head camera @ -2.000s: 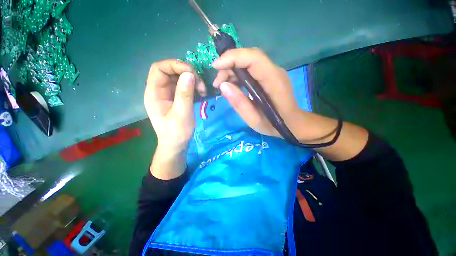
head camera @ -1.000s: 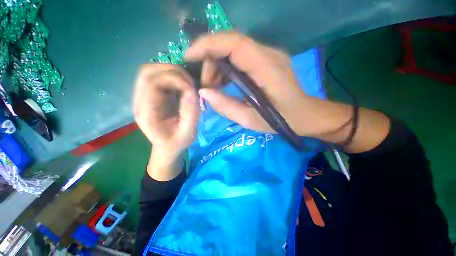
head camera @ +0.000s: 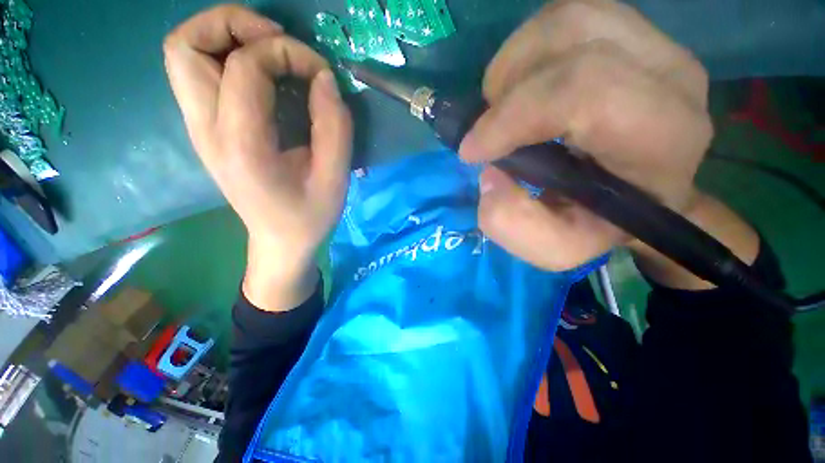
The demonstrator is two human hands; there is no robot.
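Note:
My right hand point(head camera: 592, 136) holds the black soldering iron point(head camera: 624, 203), whose silver barrel slants up and left. Its tip is beside the lower edge of the green circuit board strip point(head camera: 384, 25) on the dark-green bench. My left hand point(head camera: 262, 136) is left of the tip, with its fingers curled and thumb and fingertips close together. I cannot tell whether a small piece or wire is pinched there. The blue apron point(head camera: 407, 298) lies below both hands.
A tangled heap of green boards point(head camera: 23, 99) lies at the far left, with a black rounded object point(head camera: 32, 194) below it. Cardboard boxes point(head camera: 99, 339) and a blue-and-white stool point(head camera: 187, 351) stand at lower left. A red stool point(head camera: 782, 122) is at right.
My right hand and the iron have moved apart from my left hand, and the iron's tip now points at the board strip. My left hand has moved up. The view has shifted slightly.

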